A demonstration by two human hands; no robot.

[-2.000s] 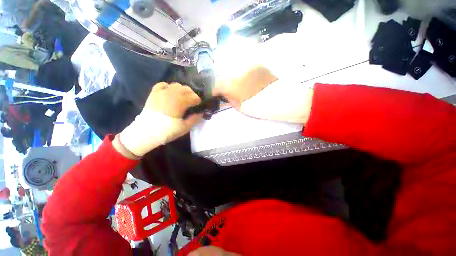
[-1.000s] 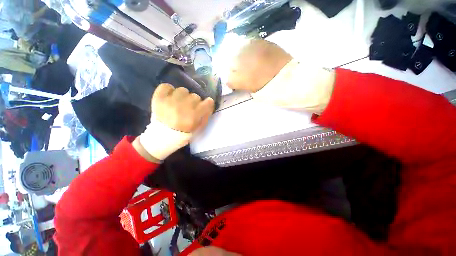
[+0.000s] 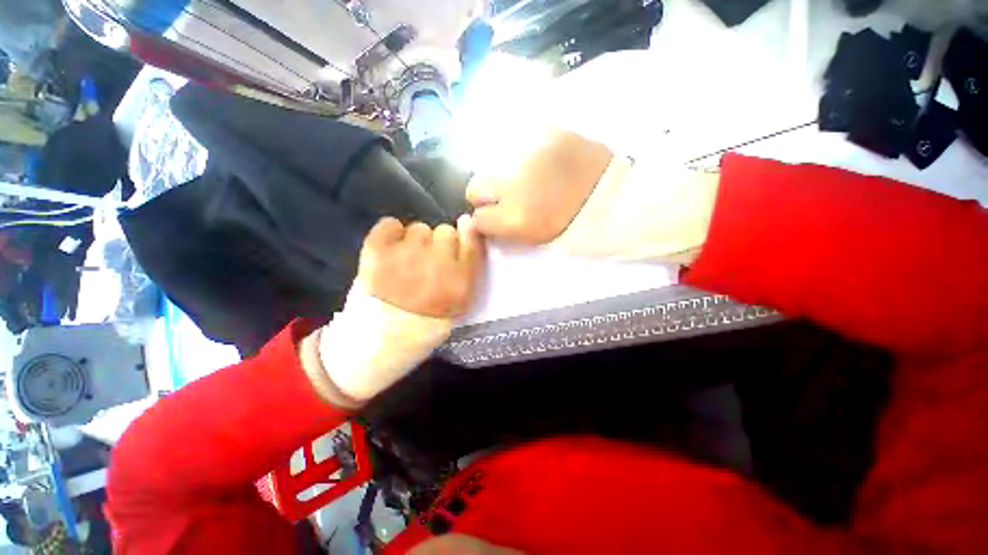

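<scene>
A large black garment piece [image 3: 271,206] spreads left of the needle area and hangs over the table's front edge. My left hand [image 3: 417,271] is closed on its edge, knuckles up, just in front of the machine head. My right hand [image 3: 542,190] meets it from the right, its fingertips touching or nearly touching the left fingers at the cloth edge. Whether the right fingers hold cloth or a label is hidden. The sewing machine head [image 3: 314,43] stands behind the hands, with a round blue-grey fitting [image 3: 428,114] beside them. The needle and presser foot are hidden.
Black label stacks [image 3: 883,98] with small white marks lie at the right rear. A clear plastic bag with black pieces [image 3: 607,33] lies behind. A ruler strip [image 3: 618,328] runs along the table's front edge. A red plastic crate [image 3: 325,472] is below left. Crinkled plastic [image 3: 168,141] lies far left.
The hands first moved apart, the right going back and right. Now they are together again, slightly nearer me. The black cloth is spread wider and flatter on the left.
</scene>
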